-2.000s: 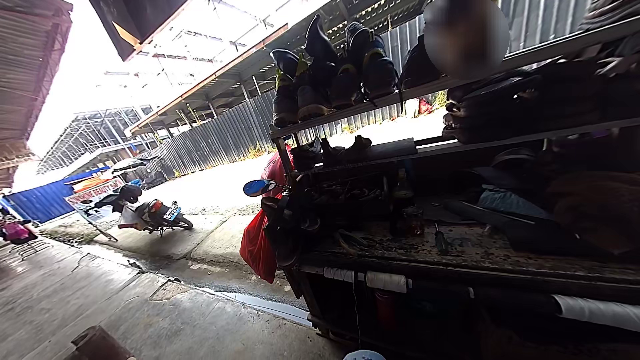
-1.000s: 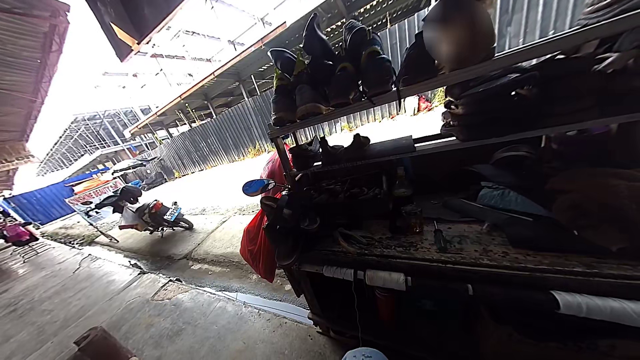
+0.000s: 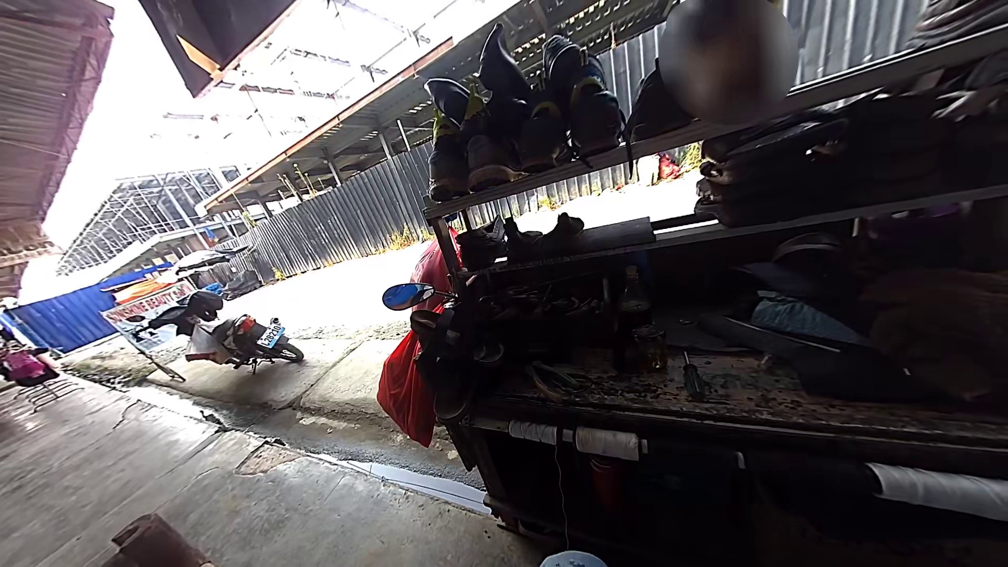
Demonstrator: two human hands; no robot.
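Neither my left hand nor my right hand shows in the view. On the right stands a dark, worn wooden workbench (image 3: 756, 405) with shelves above it. A screwdriver (image 3: 693, 376) lies near its front edge, with a glass jar (image 3: 650, 348) and a bottle (image 3: 633, 295) to the left. Several sports shoes (image 3: 594, 118) stand on the top shelf. White thread spools (image 3: 606, 443) are mounted along the bench front, and a thread hangs down from there. The right part of the bench is in deep shadow.
A red plastic bag (image 3: 407, 390) and a round mirror (image 3: 407, 296) are at the bench's left end. A parked motorcycle (image 3: 256, 339) stands beside a sign in the left background. A brown object (image 3: 155, 542) pokes in at the bottom left edge.
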